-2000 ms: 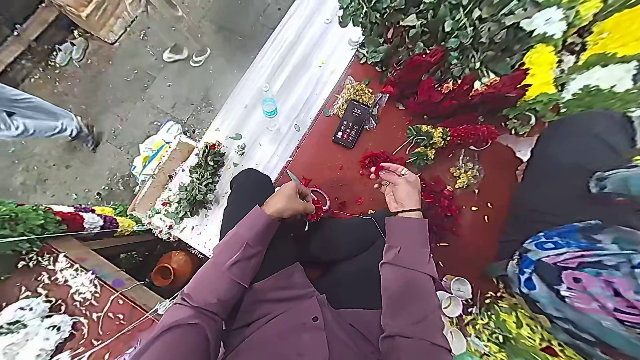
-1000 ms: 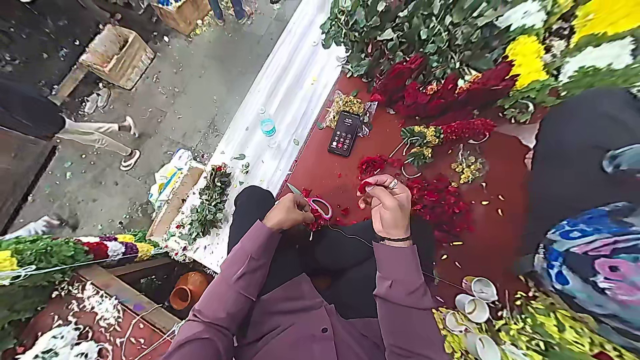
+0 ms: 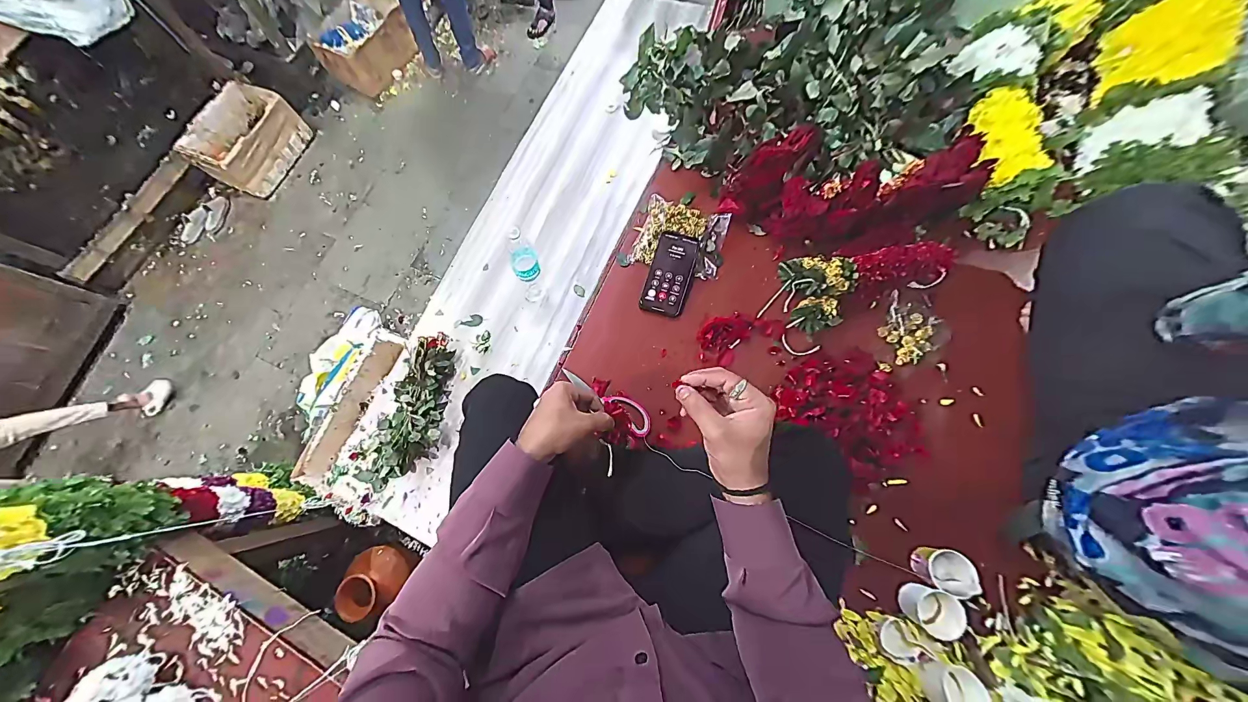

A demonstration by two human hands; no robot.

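Note:
My left hand [image 3: 570,421] is closed on a pair of scissors with a pink handle [image 3: 629,415]; the blade sticks out above my fingers. A few red petals lie by the handle, and a short white strand hangs below it. My right hand [image 3: 726,424], wearing a ring and a dark wristband, pinches a small red petal [image 3: 680,387] between thumb and fingers. A thin thread [image 3: 682,466] runs from beside my left hand, past my right wrist and down to the right. Loose red petals [image 3: 848,409] are heaped on the red surface [image 3: 624,336] beyond my right hand.
A phone [image 3: 670,273] lies against a bag of small yellow flowers [image 3: 673,222]. Behind are red flowers [image 3: 858,200] and leafy stems [image 3: 799,88]. A bottle [image 3: 525,263] is on white cloth [image 3: 487,283]. Several white cups or spools [image 3: 941,612] sit lower right, near a seated person [image 3: 1121,312].
My right hand has come nearer to my left hand, which stays on the scissors. A walking person's leg now shows at the lower left. The view has shifted.

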